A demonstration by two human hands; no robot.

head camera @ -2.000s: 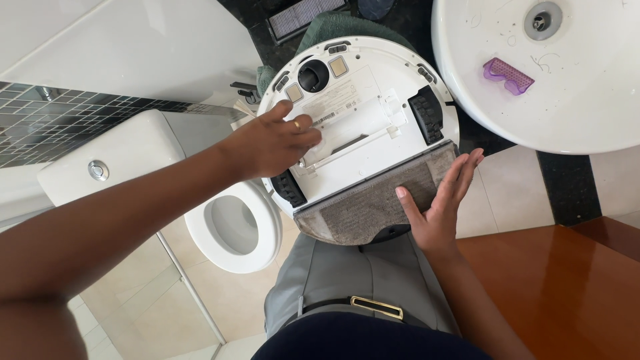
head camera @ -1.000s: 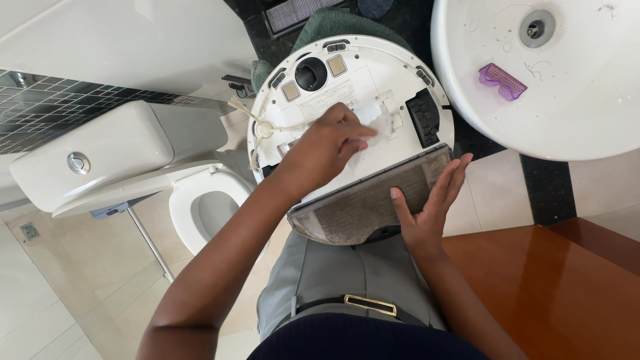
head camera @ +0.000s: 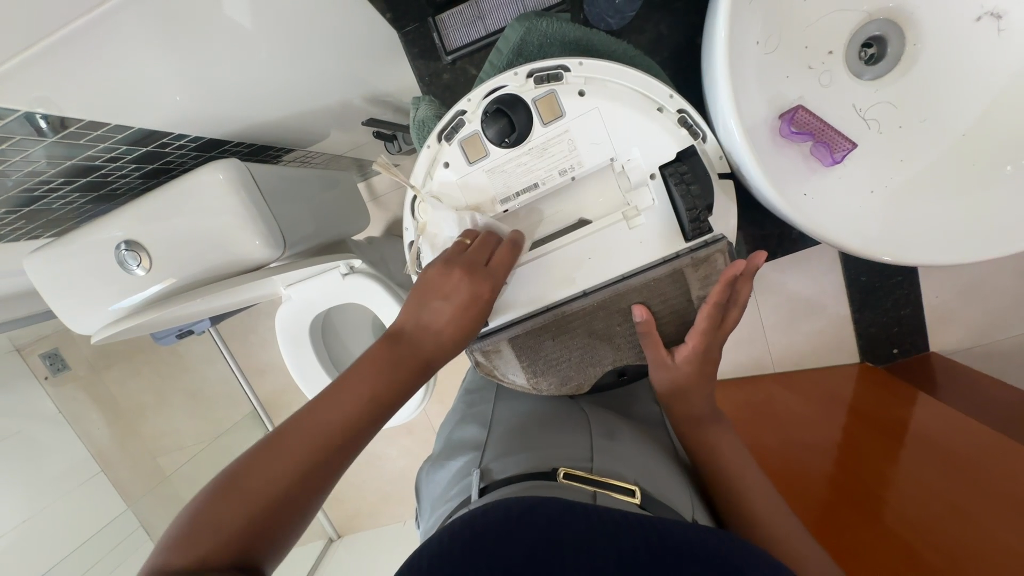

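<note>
A white robot vacuum (head camera: 576, 276) lies upside down on a green towel (head camera: 560, 44), its brush recess, black caster socket (head camera: 506, 121) and black side wheel (head camera: 688, 192) showing. My left hand (head camera: 460, 284) presses a white cloth or wipe (head camera: 456, 228) onto the left part of the underside, beside the side brush (head camera: 406, 180). Along the near edge sits a worn grey-brown mop pad (head camera: 584, 328). My right hand (head camera: 696, 328) rests with spread fingers against the pad's right end, thumb on the pad, steadying or touching the robot's edge.
At the right is a white basin (head camera: 880, 200) with hairs and a purple translucent comb-like piece (head camera: 818, 136). A pleated filter (head camera: 496, 20) lies on the black counter behind the towel. A white toilet (head camera: 344, 336) stands at the left, a brown wooden surface (head camera: 864, 456) at lower right.
My left hand has moved from the middle of the underside to its left part with the white cloth. My right hand stays at the mop pad's right end.
</note>
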